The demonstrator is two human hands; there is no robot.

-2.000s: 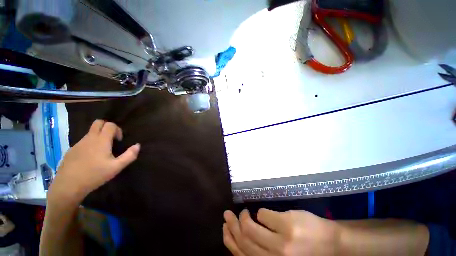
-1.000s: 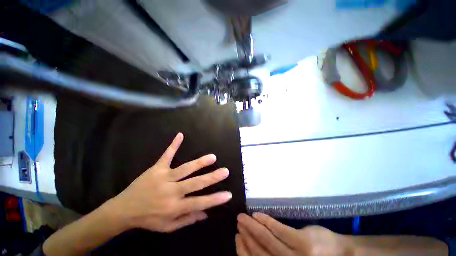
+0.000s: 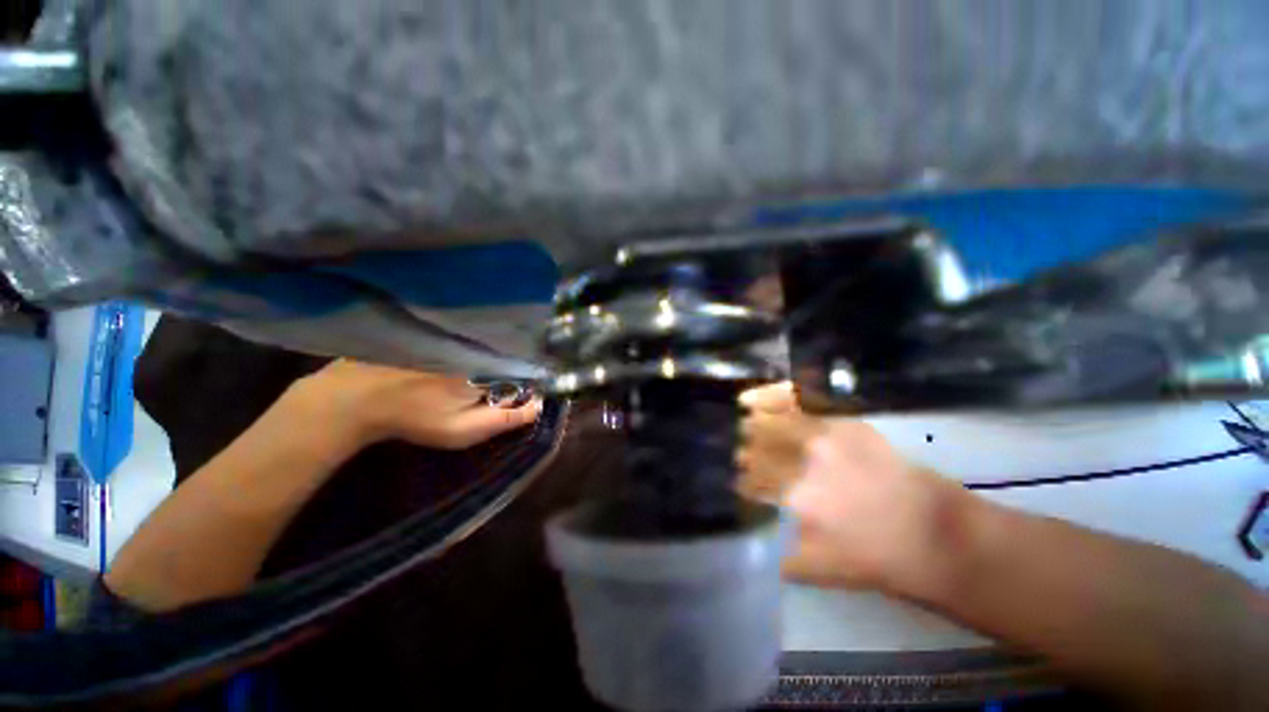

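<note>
The dark cloth [image 3: 209, 397] lies on the white table under the sewing machine head [image 3: 626, 111], which looms blurred across the top. My left hand [image 3: 432, 408] is on the cloth, its fingertips by small shiny metal parts [image 3: 504, 394]; whether it grips the cloth is unclear. My right hand [image 3: 849, 501] is at the cloth's right side, its fingers partly hidden behind a shiny ringed dark knob [image 3: 668, 341] with a grey-white cylinder [image 3: 675, 605] below it. The knob and cylinder hide the seam edge, and I cannot tell what the right hand holds.
A blurred dark curved bar [image 3: 404, 563] crosses the lower left. The ruler tape [image 3: 905, 684] runs along the table's front edge. Dark-bladed snips or a similar tool [image 3: 1248, 438] show at the far right. A blue strip [image 3: 109, 397] is at the left.
The view has moved in close to the machine head, and the scissors are out of view. Both hands have moved forward from the front edge, toward the needle area. The left fingers are no longer spread.
</note>
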